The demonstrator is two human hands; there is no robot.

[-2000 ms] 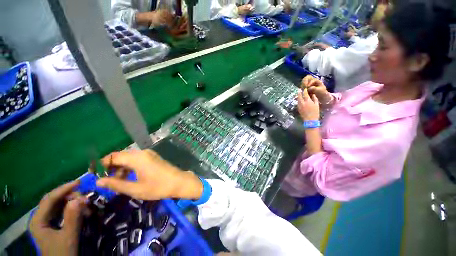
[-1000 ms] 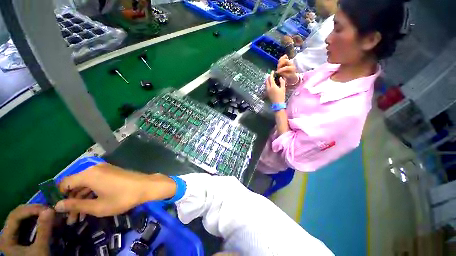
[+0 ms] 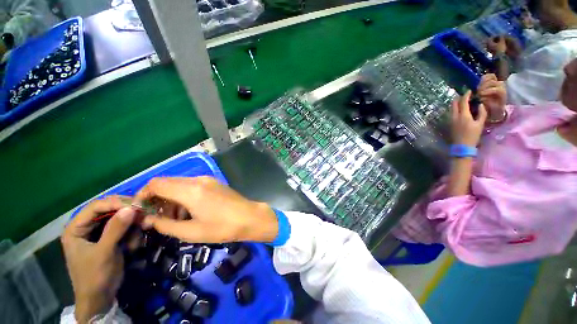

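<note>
My right hand [image 3: 199, 209], with a blue band on the wrist, pinches a small green circuit board [image 3: 149, 207] at its fingertips. My left hand [image 3: 98, 253] meets it and holds a dark piece, mostly hidden by the fingers, with a thin red wire [image 3: 104, 216] beside it. Both hands are above the blue tray [image 3: 269, 278], which holds many black housings [image 3: 244, 290], some with silvery bands. Whether board and housing touch is hidden by the fingers.
A clear blister tray of green boards [image 3: 329, 166] lies right of the blue tray. A grey post [image 3: 190, 76] stands before the green conveyor belt [image 3: 126, 130], which carries small parts. A person in pink [image 3: 500, 183] works at right. Clear plastic [image 3: 28, 285] is at lower left.
The view has swung left, so the tray and hands sit further right in the picture. The green board, upright in my right fingers before, is now lower between both hands.
</note>
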